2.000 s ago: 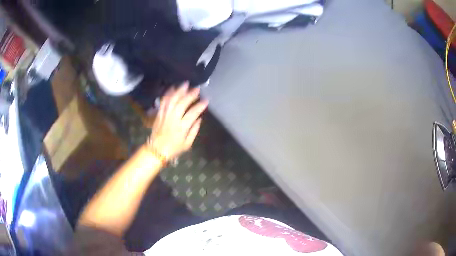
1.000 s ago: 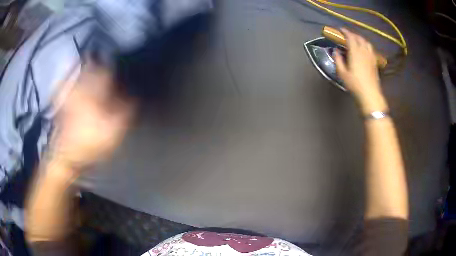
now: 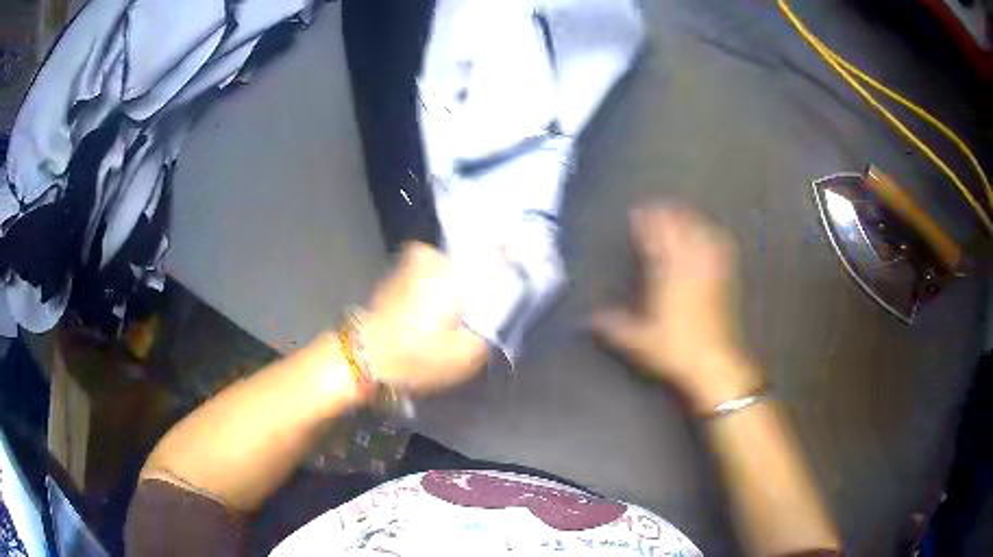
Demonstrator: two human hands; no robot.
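A garment piece, pale blue-white on the inside with a plain black band along its left side, lies lengthwise on the grey pressing table. My left hand is closed on its near end. My right hand is open and blurred, just right of the garment's near end, holding nothing. The iron rests on the table to the right of my right hand, its silver body and wooden handle showing.
A heap of black and pale garments lies at the far left and hangs over the table's edge. A yellow cord runs across the upper right. Below the table's left edge, patterned floor shows.
My right hand has let go of the iron and moved left. My left hand now holds the garment piece, which lies at the table's middle. The view has shifted too.
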